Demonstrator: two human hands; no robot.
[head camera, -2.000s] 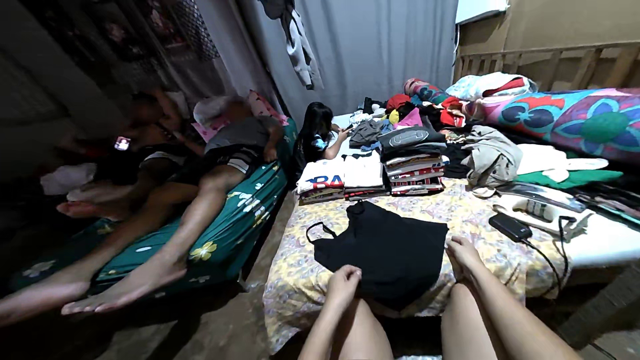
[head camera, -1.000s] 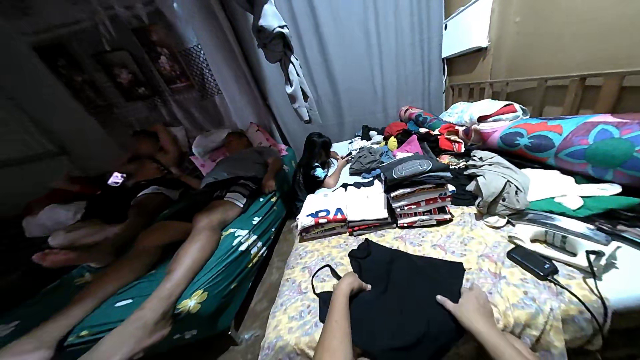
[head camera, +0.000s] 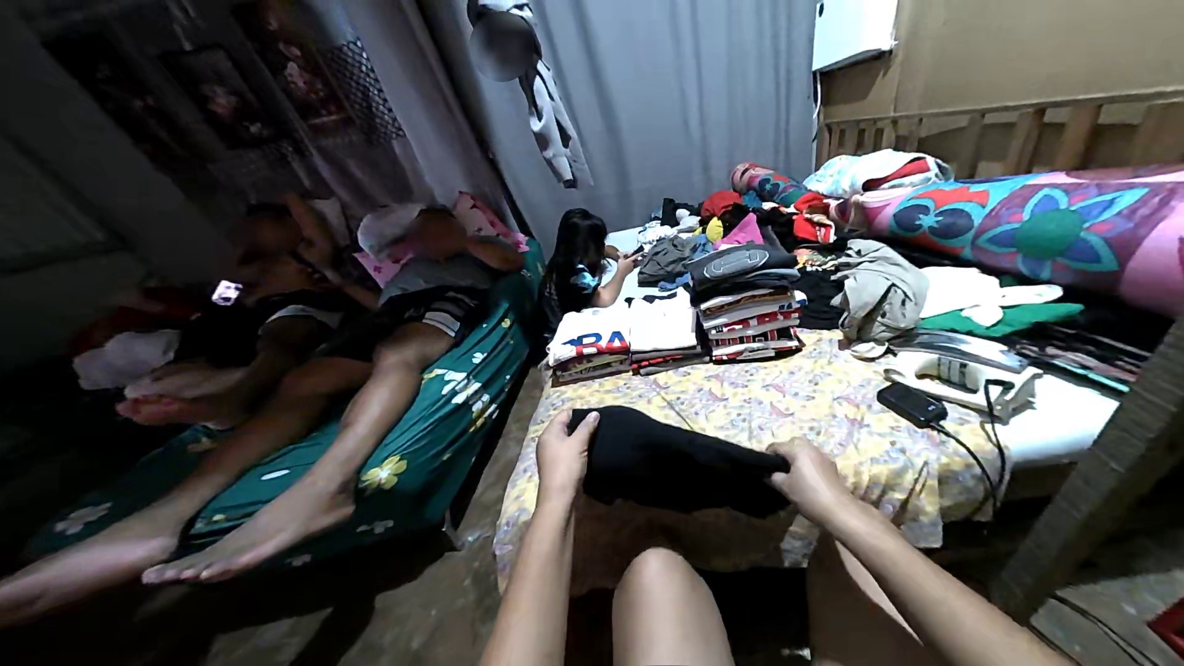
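Observation:
A black garment (head camera: 680, 467) is stretched between my two hands over the front part of the bed. My left hand (head camera: 566, 453) pinches its left end, and my right hand (head camera: 809, 476) grips its right end. Its lower edge hangs toward my knees. Behind it, on the yellow floral sheet (head camera: 647, 398), stand folded stacks of clothes: one with a white shirt bearing print (head camera: 587, 335), one topped with plain white cloth (head camera: 663, 324), and a taller one with a dark grey garment on top (head camera: 740, 264).
A clothes iron (head camera: 967, 370) and a black corded device (head camera: 911, 404) lie at the right. Loose clothes, including a grey garment (head camera: 879, 287), and a colourful rolled mattress (head camera: 1045, 227) are farther back. A person (head camera: 578, 264) sits behind the stacks; others lie on the green bed (head camera: 444, 416).
The black garment lay spread on the bed with a strap showing; now it is lifted and held as a narrower strip, its strap out of sight.

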